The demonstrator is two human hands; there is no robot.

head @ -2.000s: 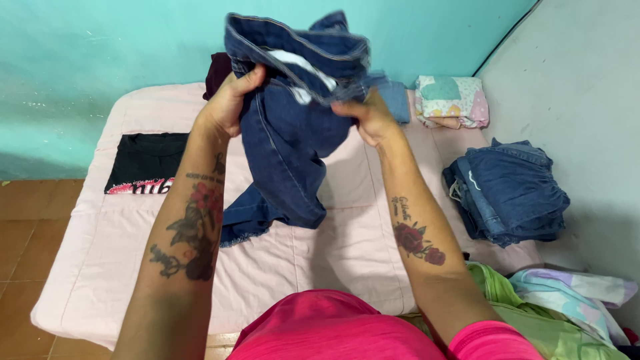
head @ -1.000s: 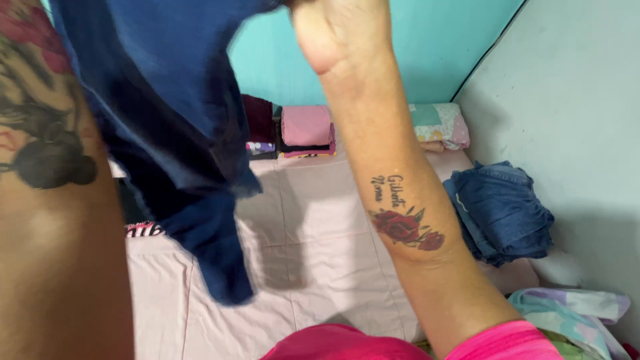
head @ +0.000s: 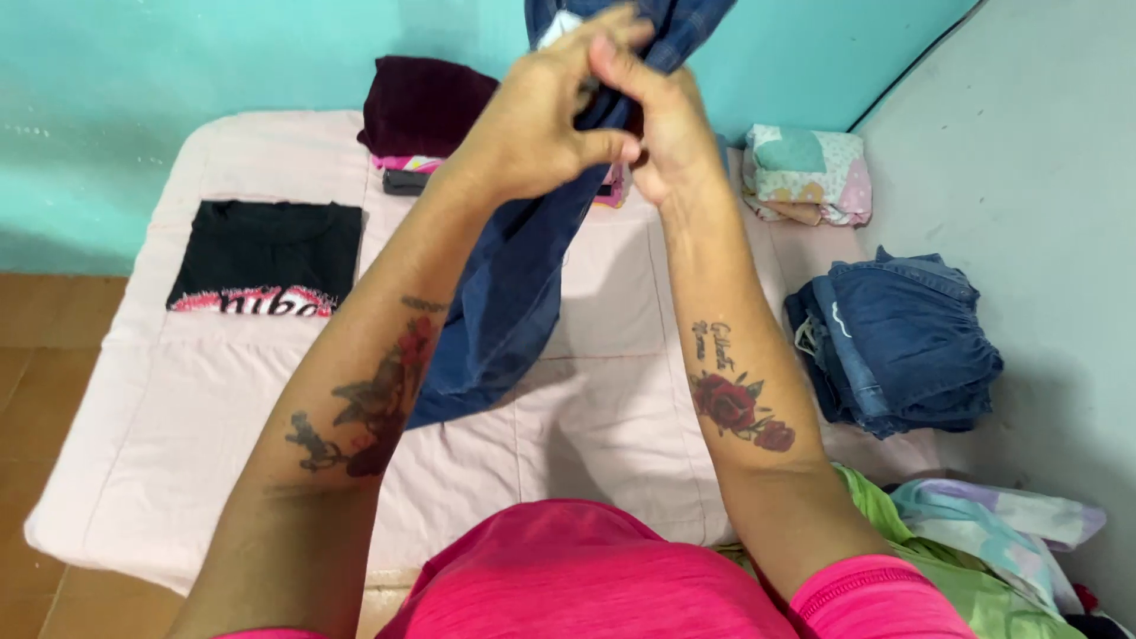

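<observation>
A pair of blue denim jeans (head: pixel 515 293) hangs from both my hands above the bed, the top part running out of the upper edge of the view. My left hand (head: pixel 541 124) grips the denim from the left, thumb pointing right. Close against it, my right hand (head: pixel 670 124) holds the same bunched cloth from the right. A white patch of cloth shows at the jeans' top beside my left fingers. The lower part of the jeans hangs down to the left, behind my left forearm.
On the pink-covered bed (head: pixel 612 444) lie a folded black shirt (head: pixel 275 248), a stack with dark maroon cloth (head: pixel 426 106), a patterned folded bundle (head: pixel 808 173) and a pile of folded denim (head: pixel 905 337). Loose green cloth (head: pixel 958 577) lies lower right. Walls border the back and right.
My hands have come together on the jeans; two seconds ago they were apart at the waistband. The view has shifted between frames.
</observation>
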